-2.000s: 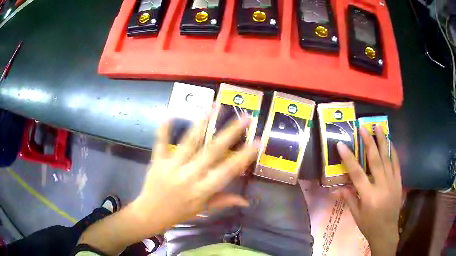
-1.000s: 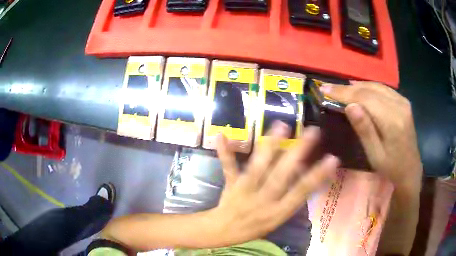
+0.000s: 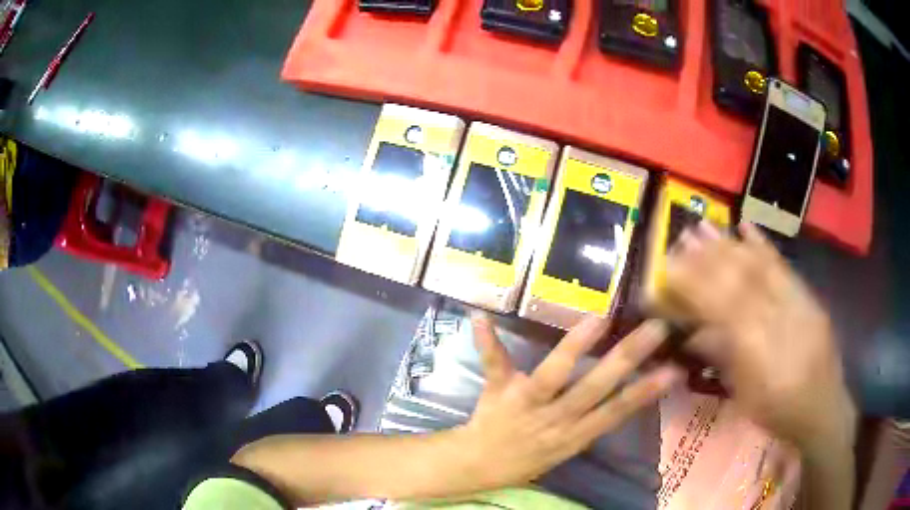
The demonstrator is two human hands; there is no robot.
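Three flip phones with yellow-bordered dark fronts, at left (image 3: 401,191), middle (image 3: 492,211) and right (image 3: 586,236), lie side by side on the bench. A fourth yellow-bordered phone (image 3: 667,224) is partly under my right hand (image 3: 743,314), which is blurred; its grip is unclear. A gold-framed phone (image 3: 785,164) with a dark screen lies tilted over the tray's near part, its lower end by my right hand; whether it is open cannot be told. My left hand (image 3: 544,418) is spread and empty, fingertips near the bench's front edge.
A red-orange foam tray (image 3: 419,68) behind the row holds several black phones, gold discs showing. A thin red stick (image 3: 62,55) lies on the dark green bench (image 3: 215,100) at left. A red stool (image 3: 118,249) stands on the floor; printed pink material (image 3: 688,438) is at lower right.
The gold-framed phone now shows over the tray. My right hand has moved from the far-right phone to the fourth. My left hand stays spread. The whole view has shifted and tilted.
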